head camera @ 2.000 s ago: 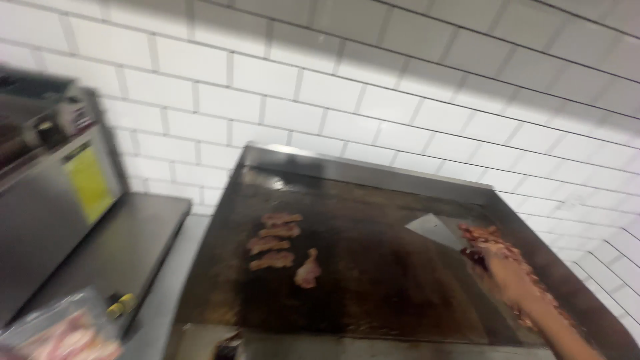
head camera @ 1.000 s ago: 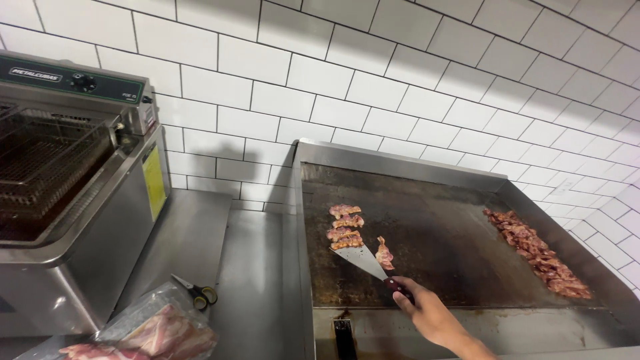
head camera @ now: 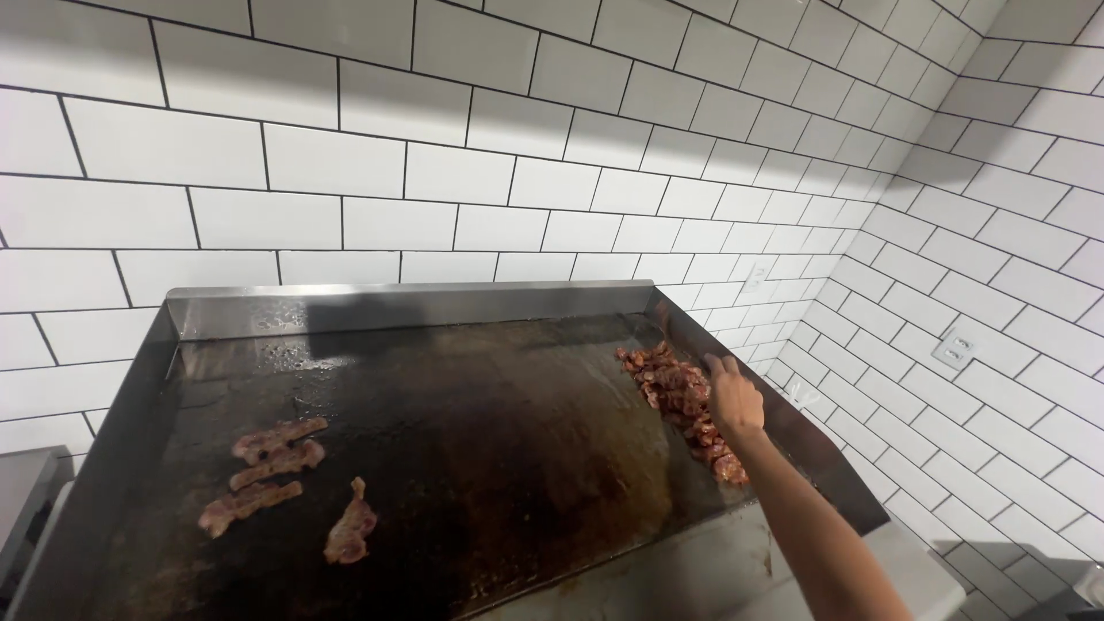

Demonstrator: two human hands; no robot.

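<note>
My right hand reaches in from the lower right, over the right edge of a long pile of cooked bacon on the flat-top griddle. Its fingers are bent and point toward the back wall. No spatula can be made out at the hand, and whatever lies under the palm is hidden. On the left part of the griddle lie a few bacon strips close together. A separate curled bacon piece sits to their right. My left hand is out of view.
Raised steel guards edge the griddle at the back and on the right side. A pale metal ledge runs along its front. White tiled walls stand behind and to the right, with power outlets on the right wall.
My right hand has moved from the left bacon strips to the pile on the right. The spatula it held a second ago no longer shows. The view has swung right.
</note>
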